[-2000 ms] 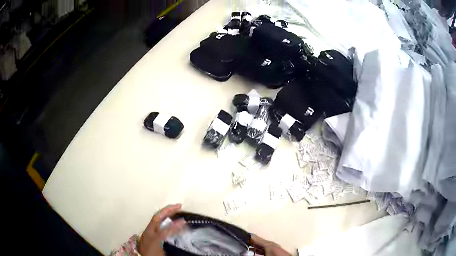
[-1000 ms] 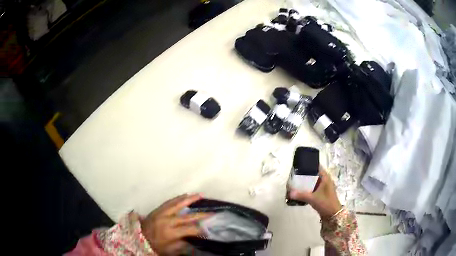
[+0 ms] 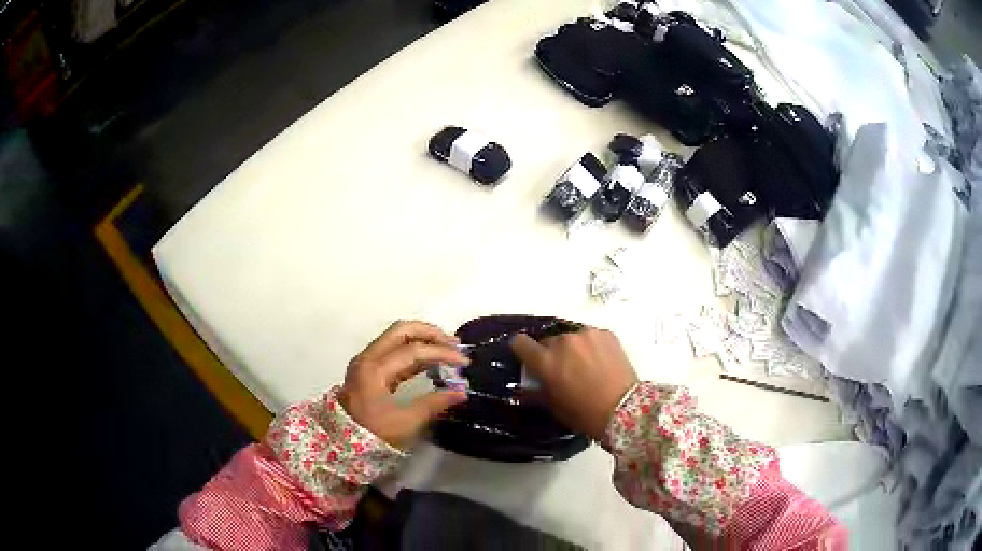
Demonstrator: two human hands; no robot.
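A small black bag (image 3: 506,431) lies open on the table in front of me, its zip opening facing up. My left hand (image 3: 404,377) is at the left end of the opening, its fingers around the edge and some pale paper (image 3: 450,371). My right hand (image 3: 576,371) reaches into the opening from the right and presses on a black strap bundle (image 3: 497,364), which is partly hidden by the fingers and the bag.
Several banded strap bundles (image 3: 576,185) lie beyond, with one apart (image 3: 470,154) to the left. Black bags (image 3: 689,92) are piled behind. Desiccant packets (image 3: 743,312), a thin dark rod (image 3: 773,389) and a heap of stuffing paper (image 3: 883,237) are at right.
My right hand has brought the strap bundle from beside the packets to the bag opening. My left hand has shifted along the bag's left end. The view has shifted, moving the table items up.
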